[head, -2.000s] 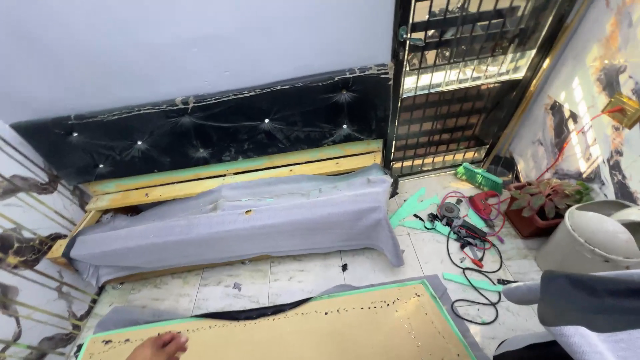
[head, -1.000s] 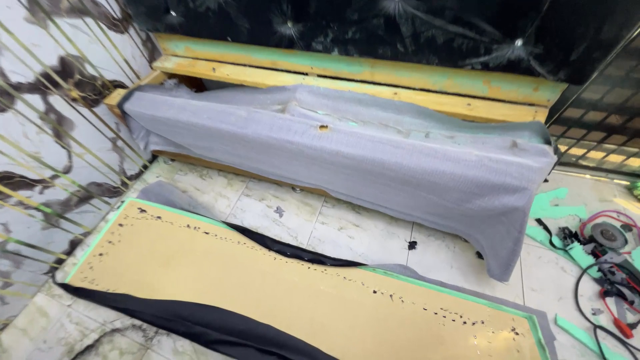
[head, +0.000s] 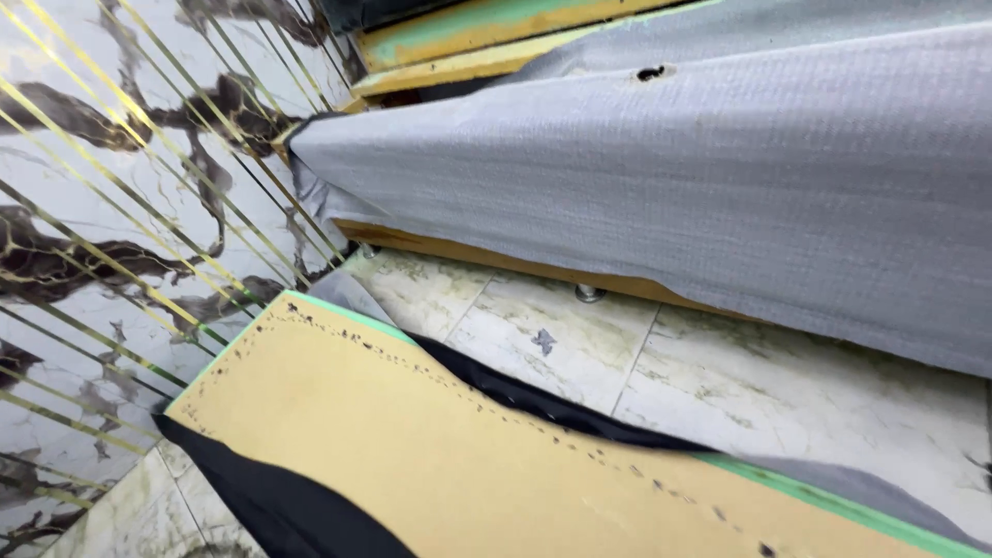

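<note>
Neither of my hands shows in the head view at this moment. A tan board (head: 434,442) with green foam along its edges lies on the floor, rows of staples and torn bits running near its borders. Black fabric (head: 287,496) spreads out from beneath its near side, and another black strip (head: 542,403) runs along its far side. Beyond it stands a long wooden seat frame covered in grey fabric (head: 620,178), which has a small torn hole (head: 651,73) near its upper edge.
A marble-patterned wall (head: 139,194) with gold strips rises at the left. Marble-look floor tiles (head: 573,349) run between the board and the frame, with a small grey scrap (head: 544,342) on them. A short metal leg (head: 590,293) supports the frame.
The hand seen at the bottom edge two seconds ago is out of view. The view has swung left and closer, so the door, tools and cables no longer show.
</note>
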